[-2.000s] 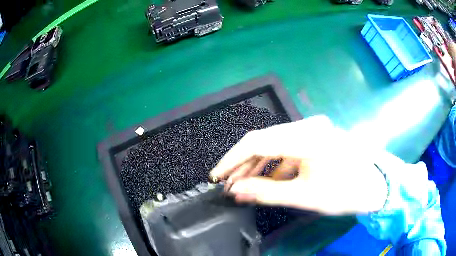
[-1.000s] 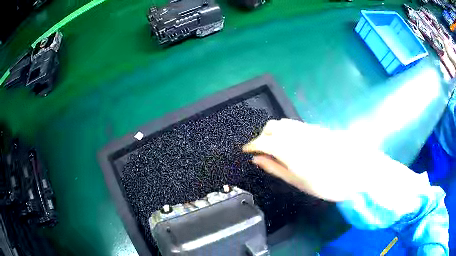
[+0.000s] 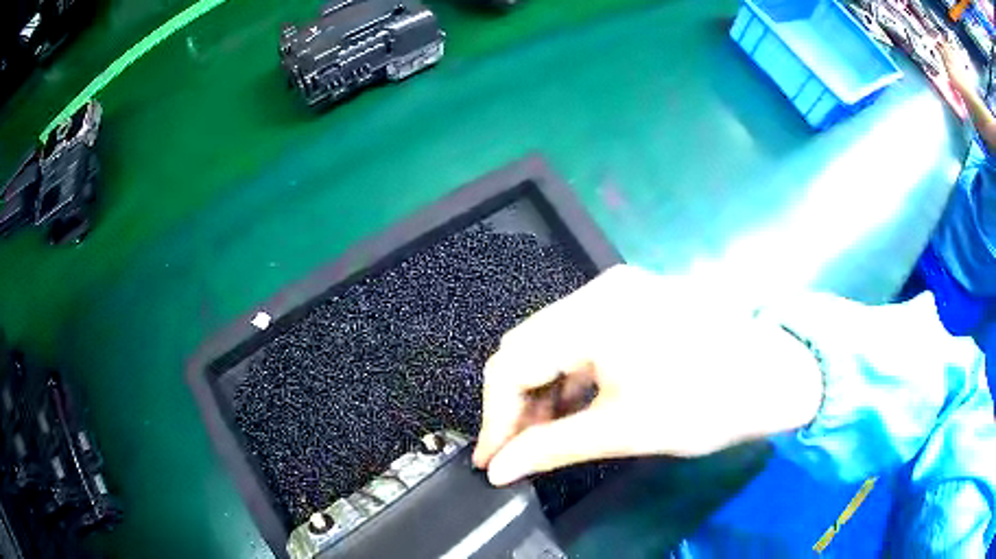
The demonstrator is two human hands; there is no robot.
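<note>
A black housing (image 3: pixel 448 513) with a mottled grey-tan front edge and pale round posts with dark centres stands over the near part of the parts tray (image 3: pixel 371 257), cut off by the bottom edge. The dark, thick-rimmed tray holds a dense mass of tiny black parts (image 3: pixel 382 349). My right hand (image 3: pixel 644 377) is at the housing's upper right corner, thumb and forefinger pinched together. Whether a tiny part is between the fingertips cannot be seen. My left hand is not in view.
A black housing (image 3: pixel 363 49) lies beyond the tray. Slim black pieces (image 3: pixel 63 175) lie by the green line; stacked dark housings (image 3: pixel 55 448) are at the left. A blue bin (image 3: pixel 814 55) is at upper right. Another person's hand (image 3: pixel 963 82) is by loose clutter at the far right.
My right hand moved from over the small parts back to the housing's corner. The housing sits lower and further left, tilted differently. The whole view has shifted a little.
</note>
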